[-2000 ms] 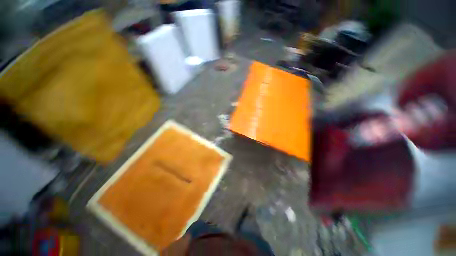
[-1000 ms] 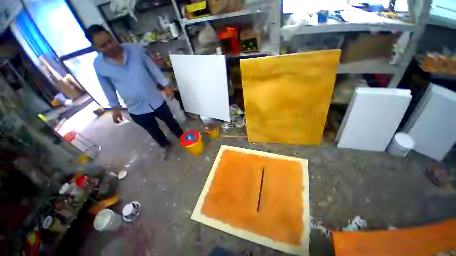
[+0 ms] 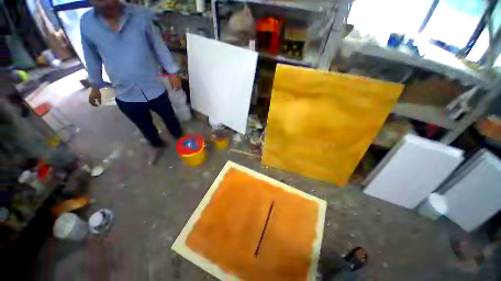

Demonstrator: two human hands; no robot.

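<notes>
The orange painting with a pale border (image 3: 225, 219) lies flat on the grey floor in front of me. A short dark line runs along its middle. Its near edge is cut off by the bottom of the picture. The ochre canvas (image 3: 324, 126), mottled mustard yellow, leans upright behind it against the shelving. A blank white canvas (image 3: 221, 82) leans to the left of the ochre one. A dark foot or shoe (image 3: 357, 258) shows beside the painting's right edge. Neither of my hands is in view.
A person in a light blue shirt (image 3: 126, 52) stands at the back left. A yellow bucket with a red lid (image 3: 192, 151) stands near them. White canvases (image 3: 415, 170) lean at right beside a white bucket (image 3: 434, 206). White tubs (image 3: 70, 226) stand at lower left.
The view has swung and moved closer. The person appears larger and further left. The bright orange canvas at the lower right has left the picture, and a foot now shows at the bottom.
</notes>
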